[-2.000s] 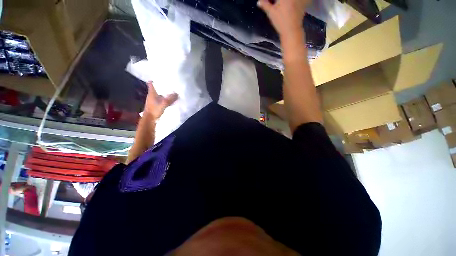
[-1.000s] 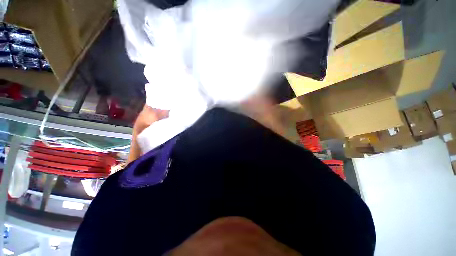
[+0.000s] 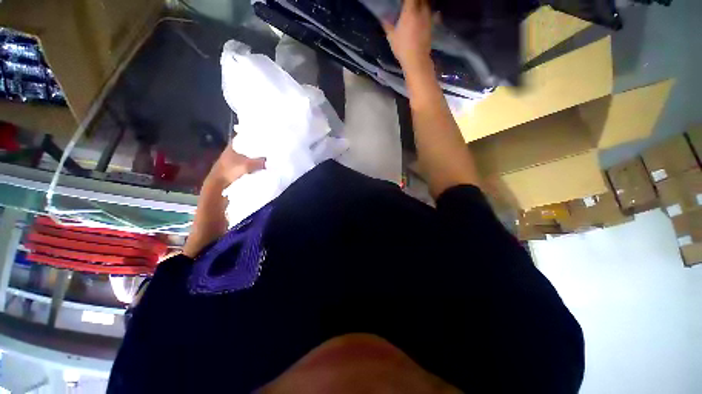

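My left hand (image 3: pixel 235 168) holds a bunched, crumpled white interleaf sheet (image 3: pixel 281 127) in front of my body. My right hand (image 3: pixel 412 31) reaches to the top edge of the picture and is on the black tray stack (image 3: pixel 346 38). Its fingers are at the upper black tray, partly cut off by the edge, so I cannot tell whether they grip it. The stack's layered black and grey-white edges slope down to the right. A dark tray part right of my hand is blurred.
An open carton (image 3: pixel 539 150) with yellowish flaps stands at the right, with sealed cartons (image 3: pixel 643 178) beyond it. Another carton (image 3: pixel 85 46) is at the upper left, beside shiny dark packed items (image 3: pixel 29 69). Red racks (image 3: pixel 92 246) are stacked at the left. A pale strap (image 3: pixel 77 158) hangs there.
The white sheet, spread and blurred across the stack a second ago, is now bunched at my left hand. My right hand has moved from near my body up to the black trays.
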